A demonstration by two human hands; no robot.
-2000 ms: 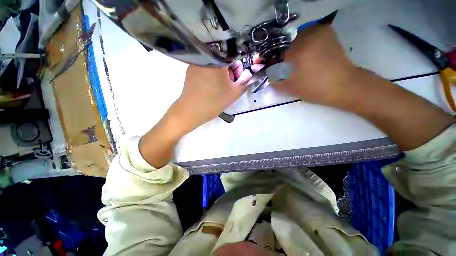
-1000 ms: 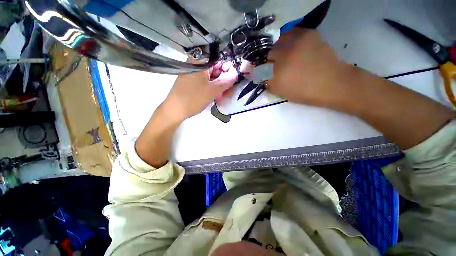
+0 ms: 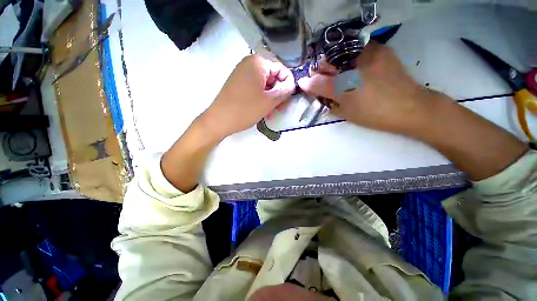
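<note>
The white and metal sewing machine head (image 3: 274, 26) stands at the top centre, with round coiled metal parts (image 3: 344, 52) on its front. My left hand (image 3: 250, 97) is beside the needle area, its fingertips closed on a small dark piece (image 3: 299, 73) that is mostly hidden. My right hand (image 3: 377, 85) is just right of it, its thumb and finger reaching to the same piece. Small thread snips (image 3: 312, 111) stick out from under my right palm, blades pointing down and left. Which fingers grip them is hidden.
Large shears with orange-yellow and red handles (image 3: 511, 76) lie at the right. A dark cloth (image 3: 181, 22) lies at the top left of the table (image 3: 330, 153). A grey measuring strip (image 3: 341, 187) runs along the near edge. Brown cardboard (image 3: 82, 117) is at left, a blue crate (image 3: 425, 235) below.
The machine head appears further right and less across the view, and the dark cloth at the top left now shows. Both hands stay together at the needle area, with small finger shifts.
</note>
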